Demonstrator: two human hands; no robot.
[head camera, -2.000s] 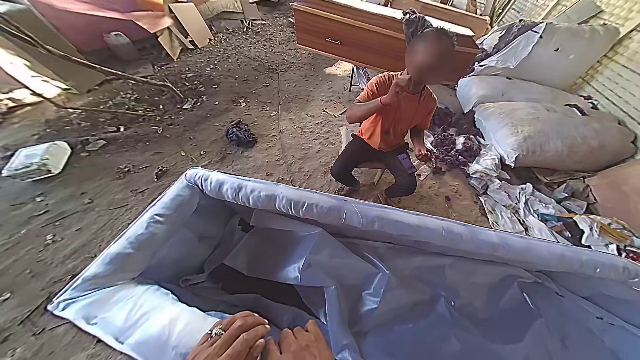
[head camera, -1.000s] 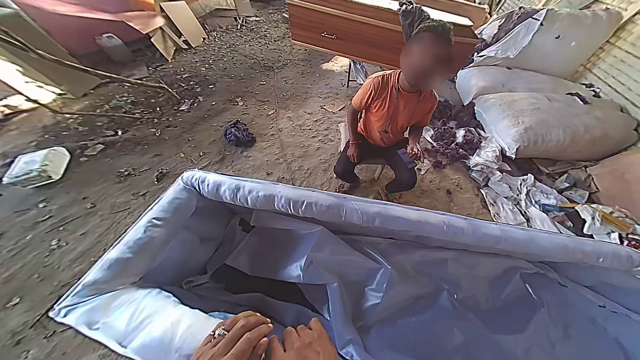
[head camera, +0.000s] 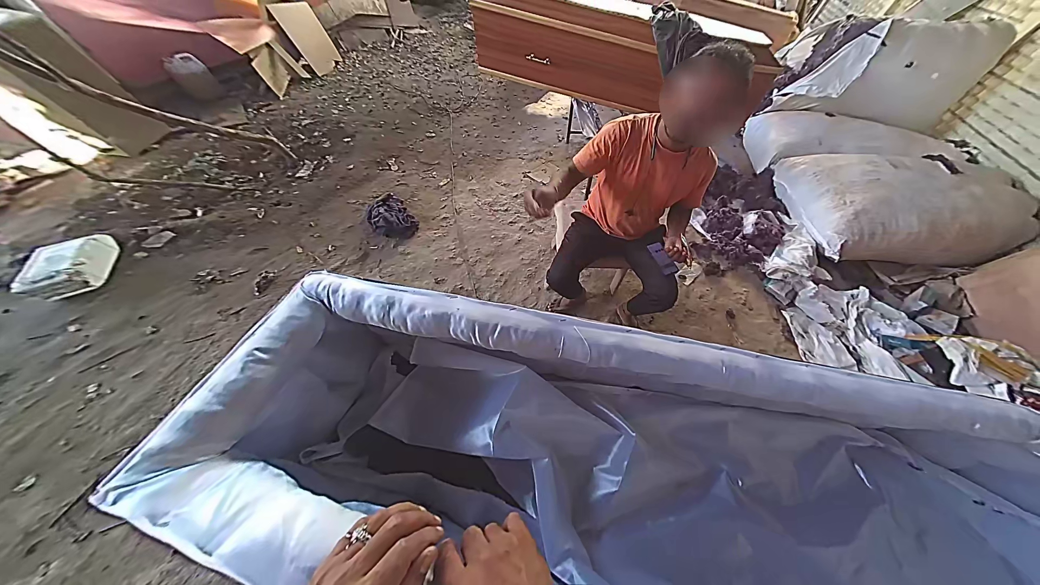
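Observation:
My left hand (head camera: 382, 546), with a ring on one finger, rests on the near padded edge of an open coffin lined with light blue fabric (head camera: 455, 313). Right beside it, nearly touching, lies my right hand (head camera: 496, 552) with fingers curled over the same edge. What the fingers pinch or press is hidden. Inside, loose blue lining sheet (head camera: 699, 479) lies in folds, and a dark gap (head camera: 431, 463) shows between the folds near the left end.
Beyond the coffin a person in an orange shirt (head camera: 642, 179) sits on a low seat. Behind stands a wooden coffin (head camera: 569, 65). Stuffed sacks (head camera: 902, 203) and scraps (head camera: 837, 325) lie at right. A dark cloth bundle (head camera: 392, 217) and a white foam tray (head camera: 67, 266) are on the dirt floor.
The seated person's raised hand has come down from near the face and now is held out to the side. My hands have stayed at the coffin's edge.

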